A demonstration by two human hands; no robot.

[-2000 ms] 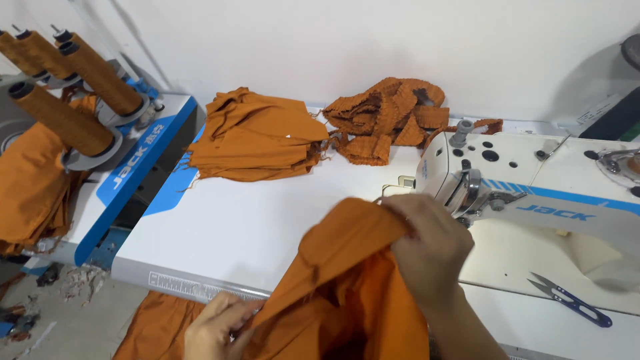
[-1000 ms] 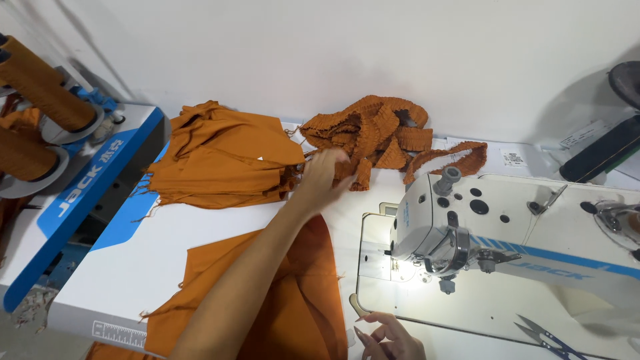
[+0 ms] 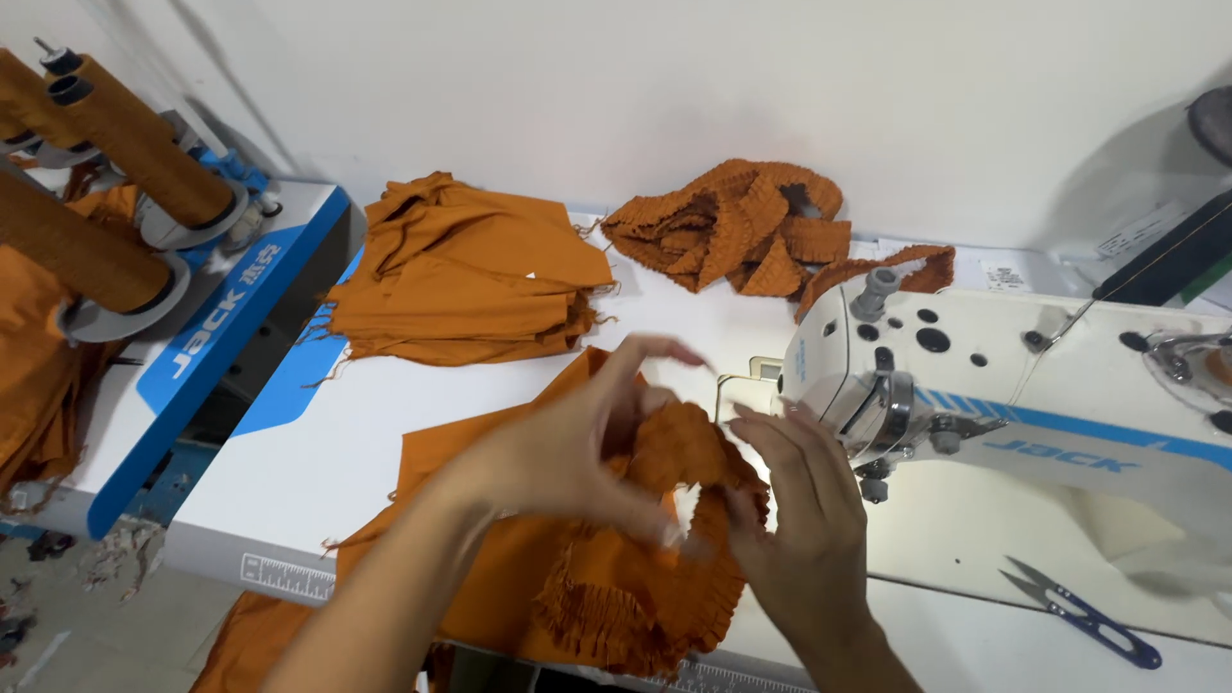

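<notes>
A gathered strip of rust-orange fabric [image 3: 707, 568] lies looped over a flat orange fabric panel [image 3: 491, 568] at the table's near edge. My left hand [image 3: 597, 452] is curved around the left side of the loop, thumb and fingers apart. On the loop's right side is my right hand [image 3: 799, 491], its fingers bent and slightly blurred; whether either hand pinches the strip is unclear. The sewing machine head [image 3: 885, 414] stands just right of my right hand. Behind my hands lie a stack of orange fabric pieces [image 3: 472, 269] and a heap of gathered strips [image 3: 731, 226].
Thread snips [image 3: 1083, 611] lie on the machine bed at the right. Large cones of brown thread [image 3: 144, 140] stand on a neighbouring machine table [image 3: 241, 318] at the left, across a gap. A white wall [image 3: 577, 87] closes off the back.
My left hand has come back from the strip heap to the near edge. A gathered strip now lies over the panel, where none lay one second ago. My right hand has moved up beside it.
</notes>
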